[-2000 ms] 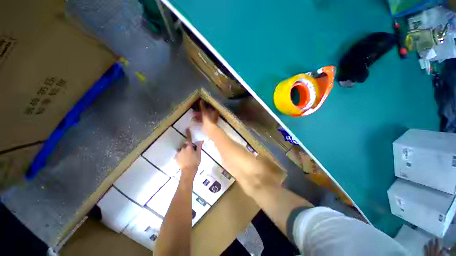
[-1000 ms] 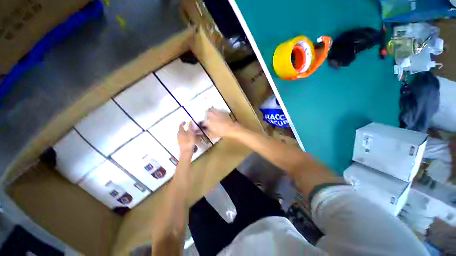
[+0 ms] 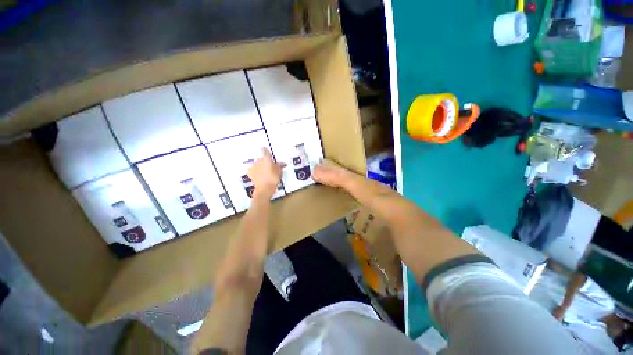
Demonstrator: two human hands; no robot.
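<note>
An open shipping carton (image 3: 336,132) stands low in front of me, with two rows of white product boxes (image 3: 217,104) in it. The near row shows dark camera pictures. Dark pieces show at the corners of the layer. My left hand (image 3: 264,175) rests on the near row, right of its middle, fingers spread and holding nothing. My right hand (image 3: 332,173) is at the near right corner of the layer, beside the carton wall; its fingertips are partly hidden.
The green workbench (image 3: 444,187) is on the right with a yellow tape roll in an orange dispenser (image 3: 434,118), a black bundle (image 3: 496,127), a small white roll (image 3: 511,28) and more white boxes (image 3: 505,253). Another person's arm (image 3: 570,294) shows at the lower right.
The view has turned, and the carton now lies straighter and shows more of its inside. My right hand has moved from the boxes to the carton's right wall. My left hand stays on the near row.
</note>
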